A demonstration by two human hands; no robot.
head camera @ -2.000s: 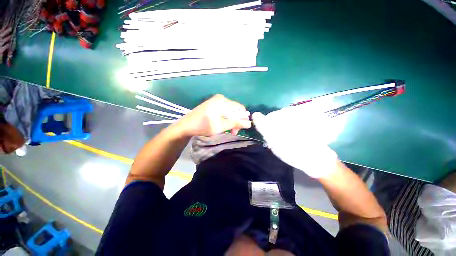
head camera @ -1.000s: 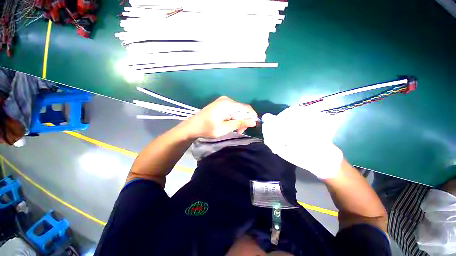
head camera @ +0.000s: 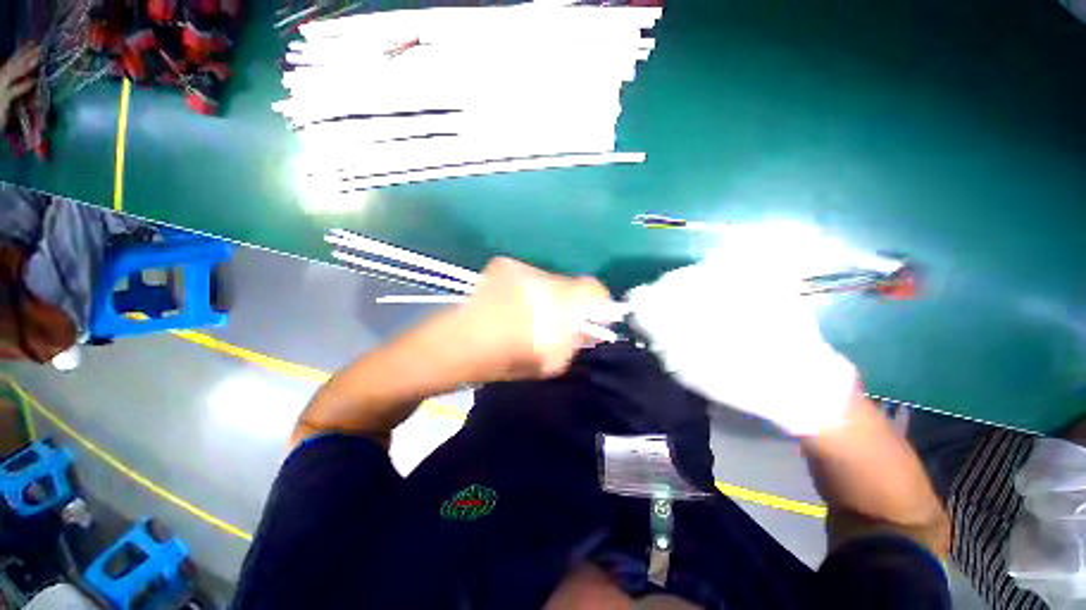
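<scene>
My bare left hand (head camera: 532, 319) is closed on a few white sleeving tubes (head camera: 405, 262), whose loose ends point left. Short tube ends show at its right side. My gloved right hand (head camera: 744, 334) is closed on a wire harness (head camera: 840, 284) just right of my left hand. The harness's red-and-black connector (head camera: 902, 281) lies to the right, blurred. Thin wire tips (head camera: 661, 222) stick out to the left above the glove. The glove glares white, so its fingers and the exact contact with the wires are hard to see.
A pile of cut white sleeving (head camera: 476, 89) lies on the green bench (head camera: 834, 107) beyond my hands. Bundled red-and-black harnesses (head camera: 179, 48) lie at far left, with another person's hand (head camera: 18, 78) there. Blue stools (head camera: 163, 286) stand on the floor; a person in striped clothing is at lower right.
The connector has moved left and down with my right hand. Wire tips now show above the glove. Tube ends now show right of my left hand. Another person's hand has appeared at far left.
</scene>
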